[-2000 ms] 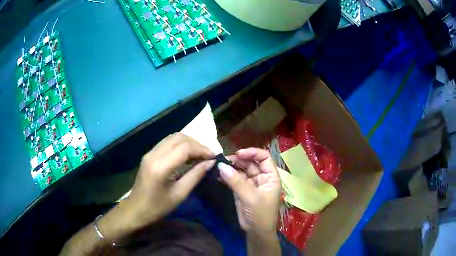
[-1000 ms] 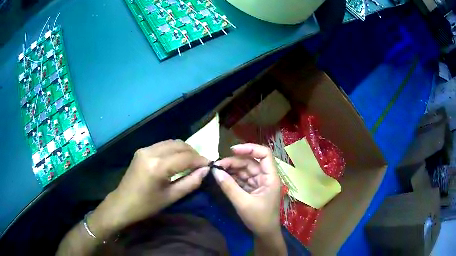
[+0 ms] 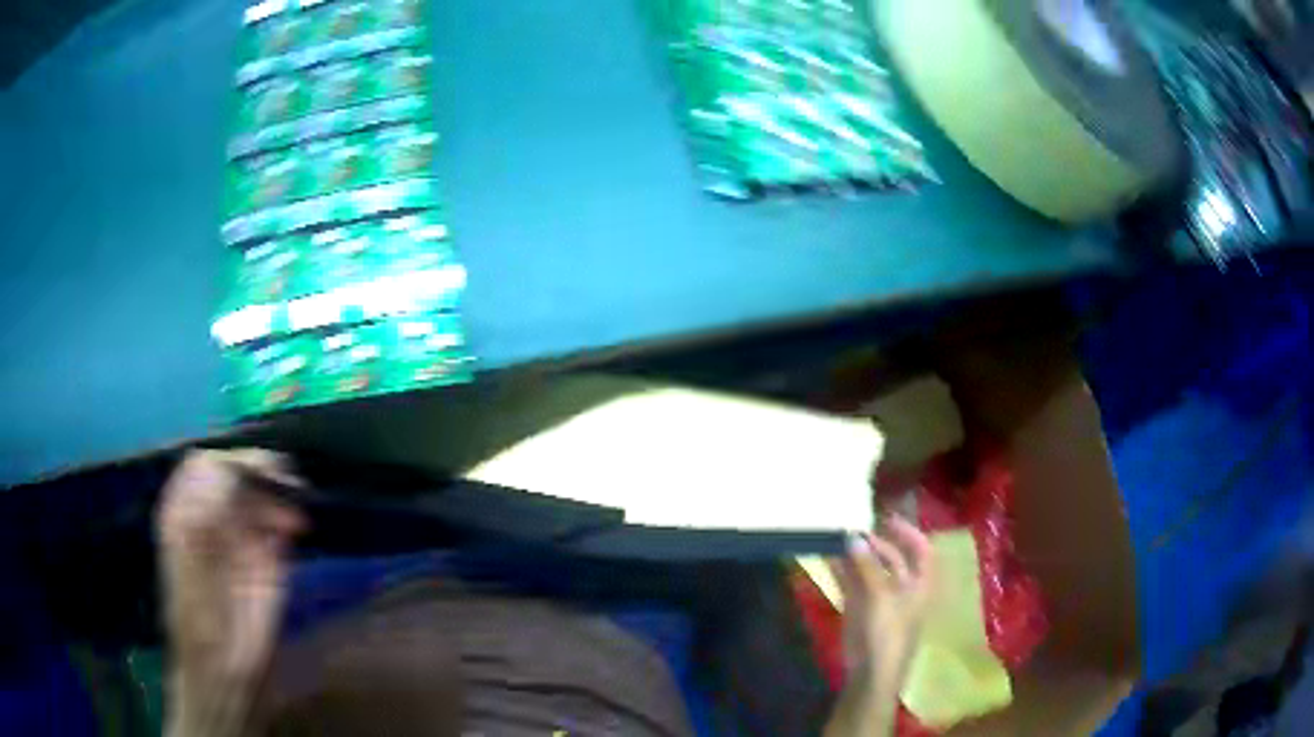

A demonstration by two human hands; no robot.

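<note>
The frame is motion-blurred. A long black foam tape strip (image 3: pixel 692 543) stretches between my hands below the bench edge, with a wide pale yellow release liner (image 3: pixel 749 461) along its upper side. My left hand (image 3: pixel 228 540) is at the lower left, fingers closed on the strip's dark left end. My right hand (image 3: pixel 886 569) pinches the strip's right end near the liner's corner. A green PCB panel (image 3: pixel 339 202) lies on the mat above my left hand, its boards smeared by blur.
Stacked PCB panels (image 3: pixel 800 108) lie further back on the teal mat (image 3: pixel 577 173). A large foam tape roll (image 3: pixel 1009 108) stands at the upper right. An open cardboard box (image 3: pixel 1088 576) below the bench holds red bubble wrap (image 3: pixel 1009 576) and yellow liner pieces. Blue floor shows at right.
My hands, close together on a small black piece before, are now far apart with the long strip and liner between them. The view has shifted, so the panels and roll appear further right.
</note>
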